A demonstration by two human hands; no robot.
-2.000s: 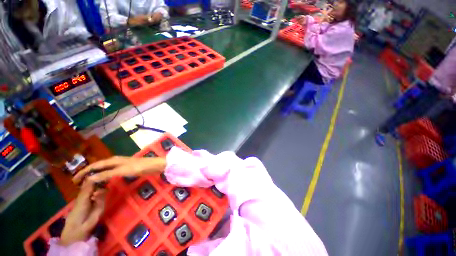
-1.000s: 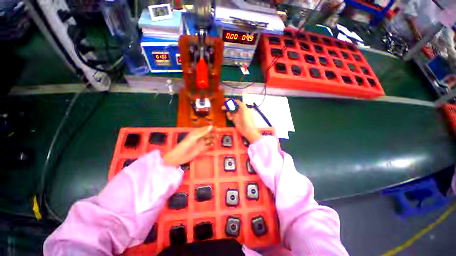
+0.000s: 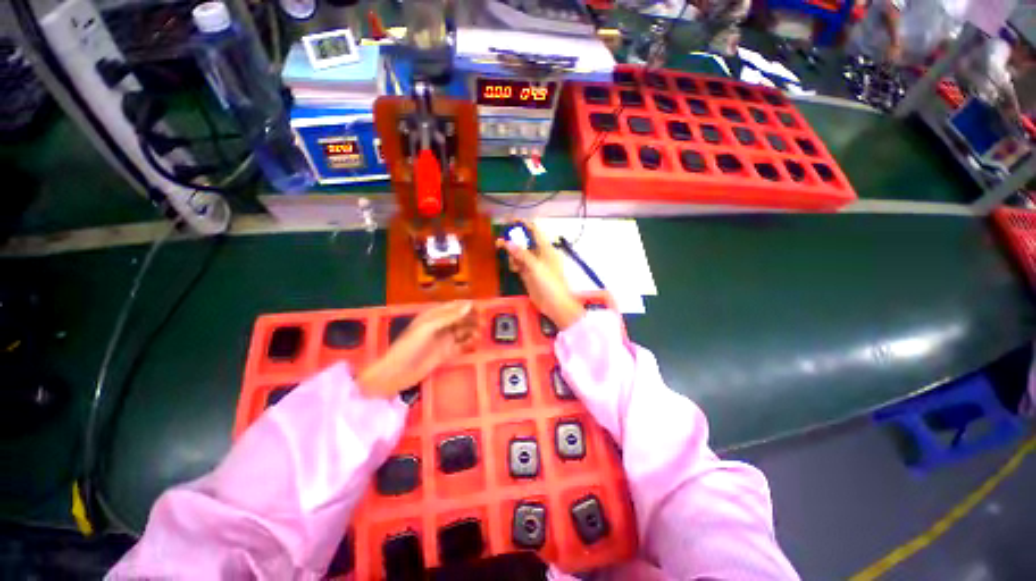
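Note:
My right hand [image 3: 542, 272] holds a smartwatch body [image 3: 519, 236] with a lit, whitish face, just right of the test fixture's base. My left hand [image 3: 423, 346] is over the near tray, fingers loosely curled; I see nothing in it. The orange-brown test fixture [image 3: 477, 244] stands behind the tray, with its red toggle clamp handle [image 3: 427, 182] upright above the pale nest [image 3: 441, 252]. The red-orange tray [image 3: 457, 392] holds dark bodies on the left and grey-backed bodies with rings on the right. One pocket between them is bare.
The bench power supply [image 3: 517, 111] shows red digits behind the fixture, beside a blue-edged meter [image 3: 341, 148]. A bottle [image 3: 244, 91] and power strip [image 3: 102, 68] are behind left. White paper [image 3: 619, 255] with a dark pen [image 3: 582, 263] lies right. A second filled tray [image 3: 716, 187] sits behind right.
Since two seconds ago, my hands have separated and the view has swung to face the fixture. Over the last second, my right hand stays beside the fixture with the body and my left stays over the tray.

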